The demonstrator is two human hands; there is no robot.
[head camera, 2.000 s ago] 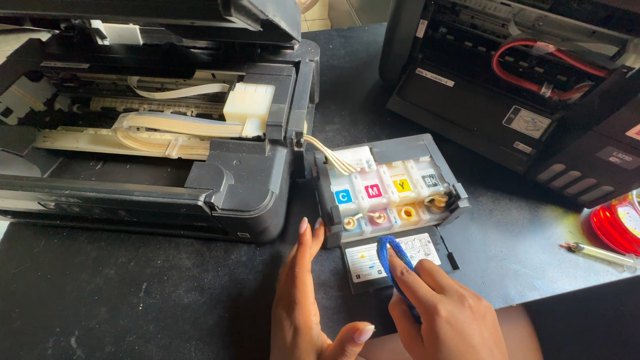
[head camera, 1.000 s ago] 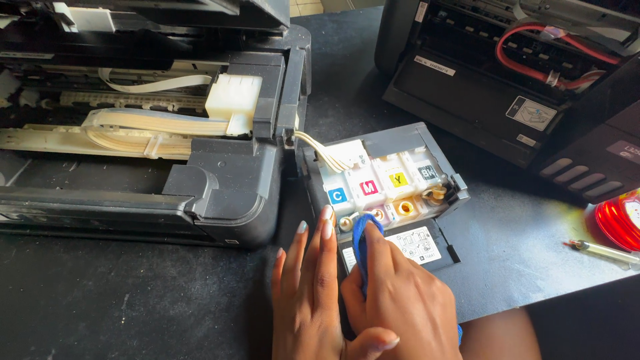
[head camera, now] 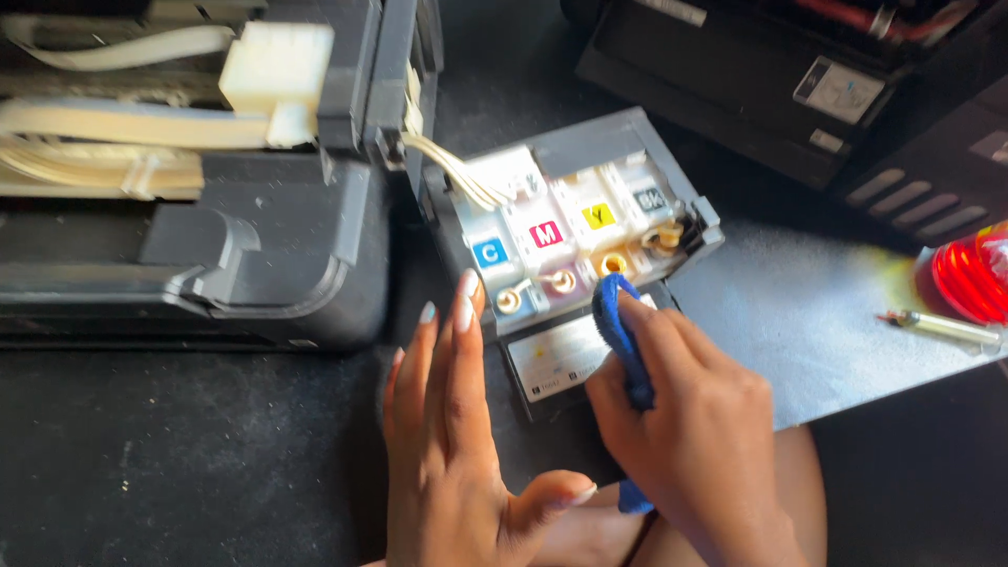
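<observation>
A printer's ink tank unit [head camera: 543, 228] lies on the dark table, its tanks marked C, M, Y and BK, with filler ports along the near side. In my right hand [head camera: 693, 425] is a blue cloth [head camera: 618, 331], its folded tip at the yellow tank's port. That port shows an open hole; plugs or caps appear to sit in the cyan and magenta ones. My left hand [head camera: 457, 441] is spread flat, holding nothing, fingertips against the unit's near left corner. Below the ports extends a flap with a white label [head camera: 551, 366], partly hidden by my right hand.
An opened black printer [head camera: 299, 299] stands at the left, joined to the tank unit by pale ink tubes [head camera: 453, 169]. A second black printer [head camera: 709, 87] is at the upper right. At the right edge are a red container [head camera: 972, 272] and a slim clear tool [head camera: 941, 327], possibly a syringe.
The cloth in my right hand has gone from the labelled flap to the ports, then rightward to the yellow one. My left hand has come up against the unit. The view is closer.
</observation>
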